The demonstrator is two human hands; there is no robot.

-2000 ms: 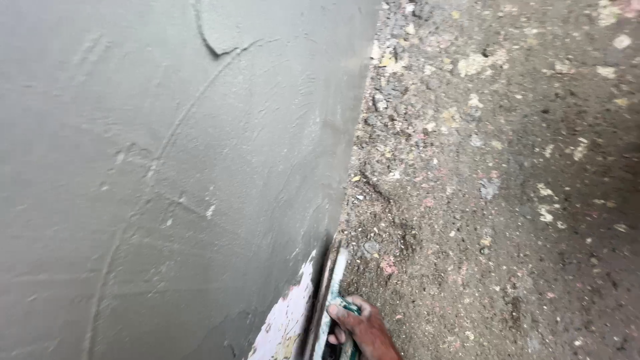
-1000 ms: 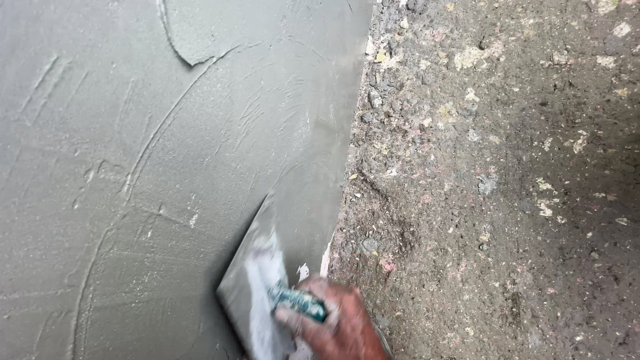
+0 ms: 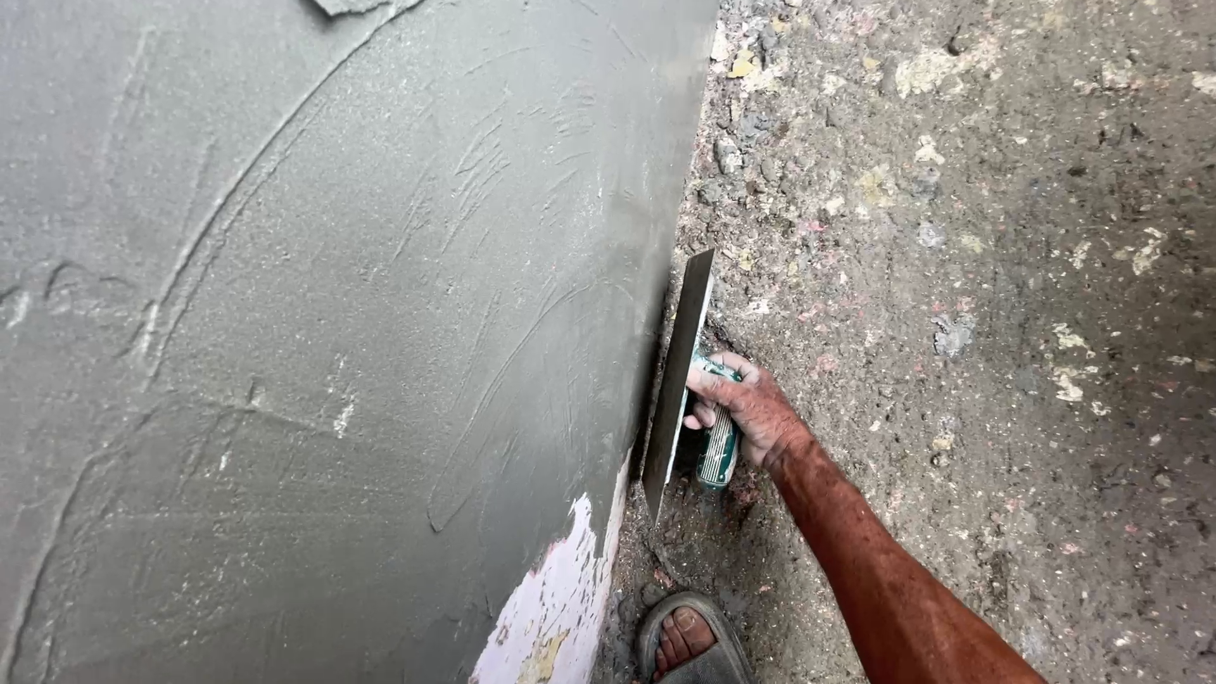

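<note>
My right hand (image 3: 750, 404) grips the green handle of a plastering trowel (image 3: 680, 375). The trowel's flat steel blade stands nearly edge-on to the view, close beside the foot of a wall coated in wet grey plaster (image 3: 380, 285). Whether the blade touches the wall is unclear. Curved ridges and trowel marks run across the plaster. Low on the wall, an uncoated whitish patch (image 3: 546, 603) shows near the floor edge. My left hand is out of the frame.
Rough ground (image 3: 950, 332) spattered with dried pale lumps spreads along the right side of the wall. A foot in a grey sandal (image 3: 698, 641) stands at the bottom, close to the wall's base.
One second ago the trowel blade lay against the plaster low on the wall; now it is at the wall's foot, turned edge-on. My right hand has kept hold of it.
</note>
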